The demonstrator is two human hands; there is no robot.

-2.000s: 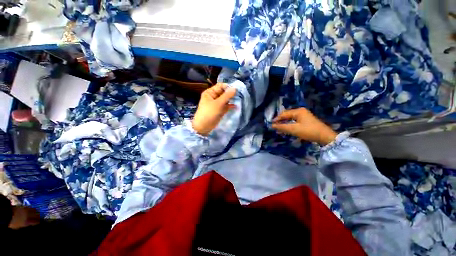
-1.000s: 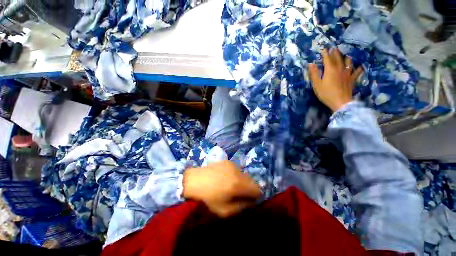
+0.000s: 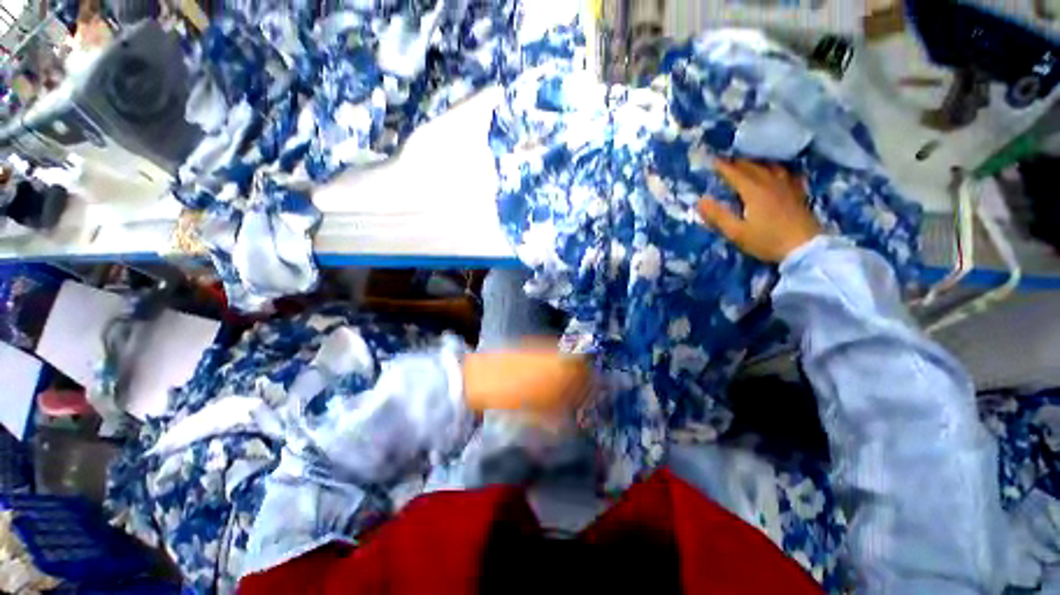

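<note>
Blue floral fabric (image 3: 663, 244) lies bunched on the machine table and hangs over its front edge toward my lap. My right hand (image 3: 761, 212) rests on top of it with the fingers spread. My left hand (image 3: 529, 381) is low in front of my body, at the left side of the hanging cloth, and blurred. Its fingertips are hidden or smeared, so its hold on the cloth cannot be made out. Metal machine parts (image 3: 616, 41) stand behind the fabric at the top.
The white table (image 3: 407, 221) has a blue front edge. More floral fabric (image 3: 314, 105) is heaped at table left, beside a round-faced grey device (image 3: 140, 93). A floral pile (image 3: 209, 465) lies below left, near a blue crate (image 3: 70, 540). A bent metal rod (image 3: 971, 233) is at right.
Both hands came apart from the cloth near the table edge. My right hand moved up onto the fabric and flattened. My left moved down, then slightly up. The view shows more machine area.
</note>
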